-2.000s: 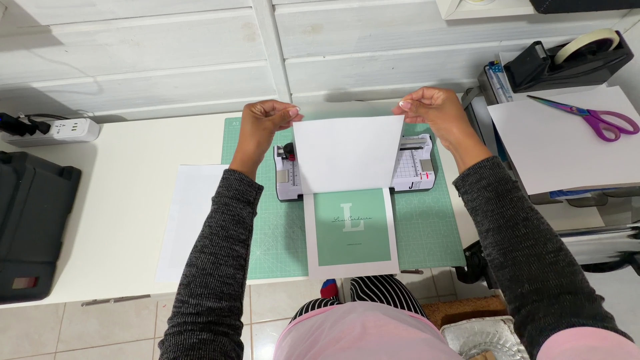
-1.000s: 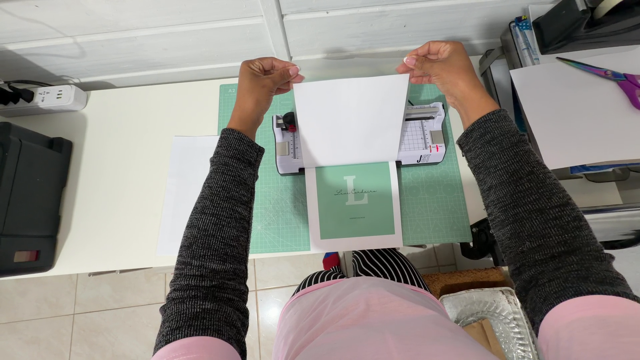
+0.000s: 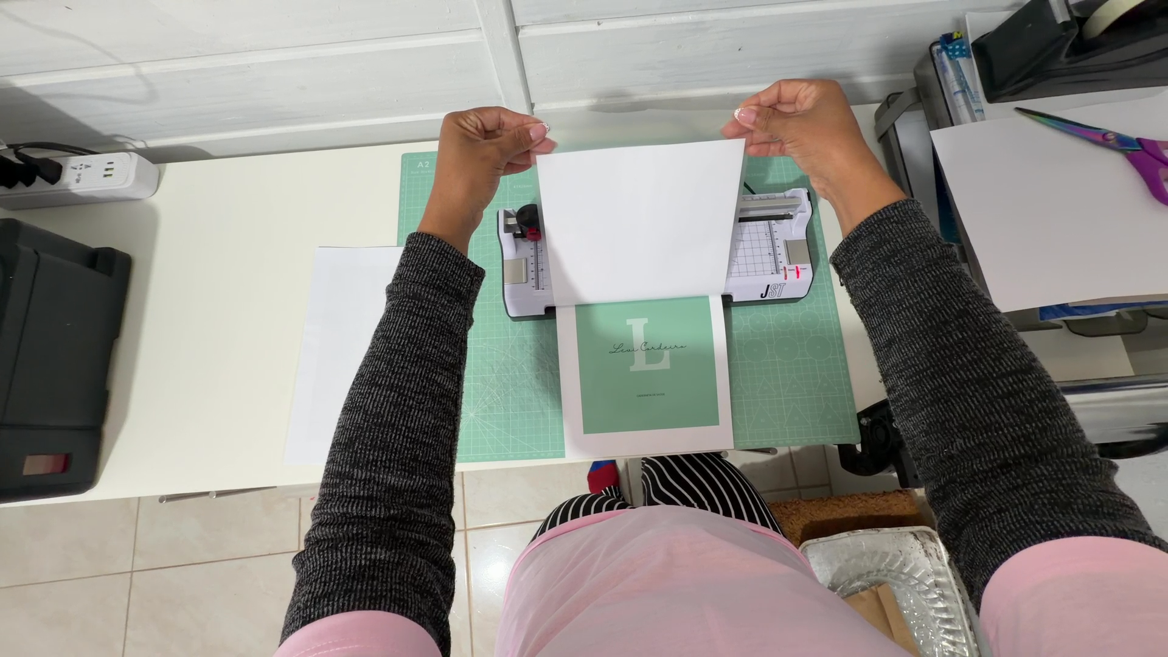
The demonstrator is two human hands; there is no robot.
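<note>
My left hand (image 3: pixel 493 155) and my right hand (image 3: pixel 789 128) pinch the two upper corners of a thin, see-through sheet (image 3: pixel 639 125). Below it a white paper flap (image 3: pixel 643 224) stands raised, its upper corners close to my fingertips; whether I grip it too is hard to tell. In front of the flap lies a printed sheet with a green panel (image 3: pixel 648 401) and a white border. Both cover the middle of a white paper trimmer (image 3: pixel 771 246), whose black and red cutter head (image 3: pixel 528 222) shows at the left. The trimmer rests on a green cutting mat (image 3: pixel 511 383).
White paper (image 3: pixel 342 338) lies left of the mat. A black case (image 3: pixel 55 356) and a power strip (image 3: pixel 100 175) are at the far left. On the right, scissors (image 3: pixel 1141 155) rest on paper near a tape dispenser (image 3: pixel 1031 55). A foil tray (image 3: pixel 894 566) is below.
</note>
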